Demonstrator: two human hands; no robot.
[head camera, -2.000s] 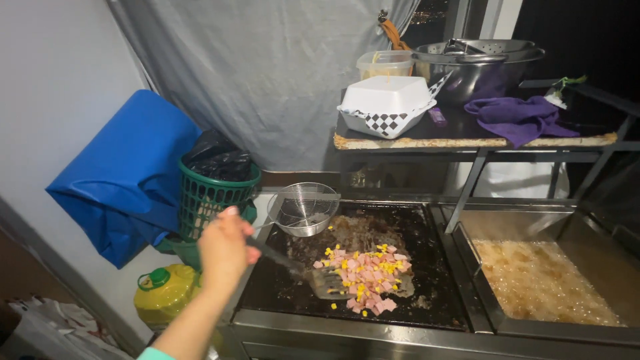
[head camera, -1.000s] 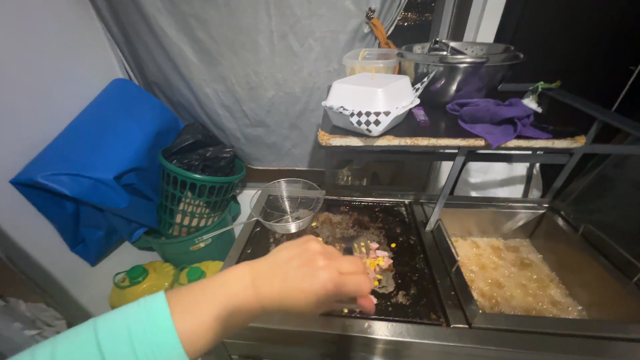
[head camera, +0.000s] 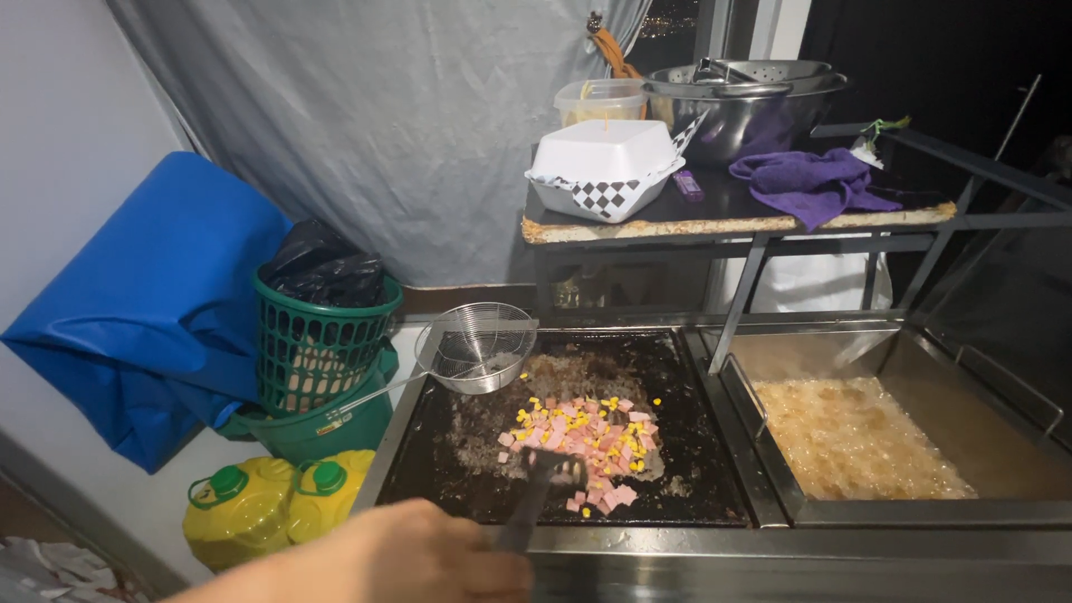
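Note:
My left hand (head camera: 427, 557), blurred and partly cut off by the bottom edge, is closed around the dark handle of a spatula (head camera: 540, 494). The spatula's blade rests at the near side of a loose heap of diced pink ham (head camera: 599, 431) and yellow corn kernels (head camera: 638, 465) on the dark griddle (head camera: 703, 469). A few ham pieces lie together just right of the blade. A round wire strainer (head camera: 477, 347) sits over the griddle's back left corner, its handle pointing left. My right hand is out of view.
To the right, a steel fryer (head camera: 854, 511) holds bubbling oil (head camera: 854, 435). Above stands a shelf (head camera: 737, 224) with a white foam box (head camera: 603, 159), a steel bowl (head camera: 745, 113) and a purple cloth (head camera: 808, 184). Left are a green basket (head camera: 322, 356) and yellow jugs (head camera: 243, 511).
My left hand has moved from over the griddle back to its near edge, uncovering the ham and corn. The heap looks more spread toward the left than two seconds ago.

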